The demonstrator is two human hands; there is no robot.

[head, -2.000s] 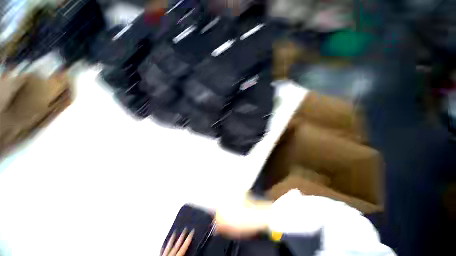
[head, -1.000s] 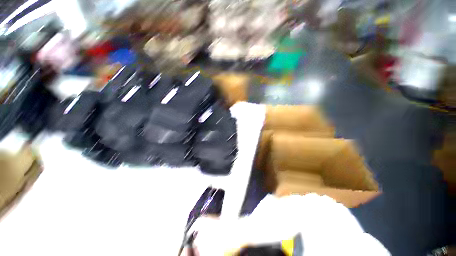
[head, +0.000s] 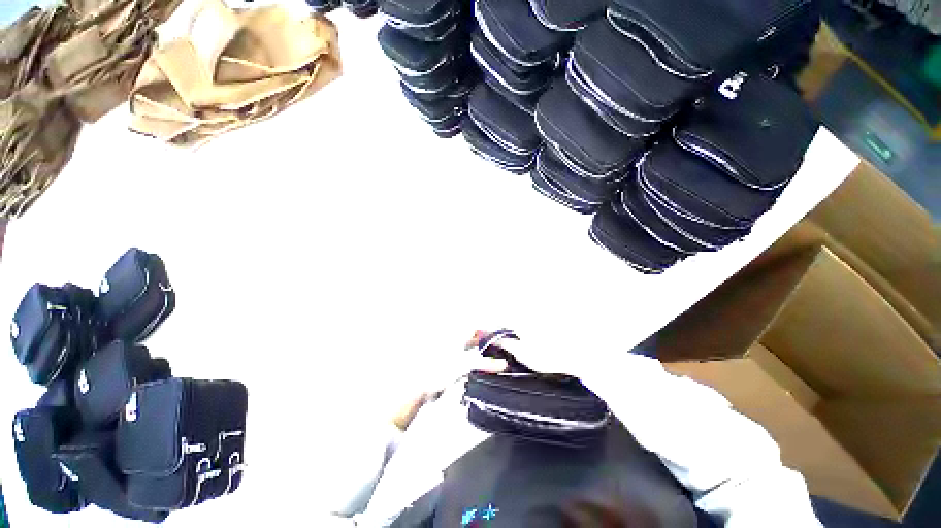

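A small black bag with a pale zip line is close in front of my body, above the dark apron, with its zip side towards me. My left hand is at the bag's left, washed out against the white table; its grip is unclear. My right hand is at the bag's far side, mostly hidden, holding it beside a dark raised part. Several finished black bags with silver pullers lie in a loose pile at the left.
Tall stacked rows of black bags stand at the far right of the white table. Tan-brown fabric lies at the far left. An open cardboard carton is beside the table at right, near my right sleeve.
The view has turned left and down and is sharper. The left pile and more brown fabric now show. The handled bag, earlier upright over the table, is now close to my body, zip side facing me.
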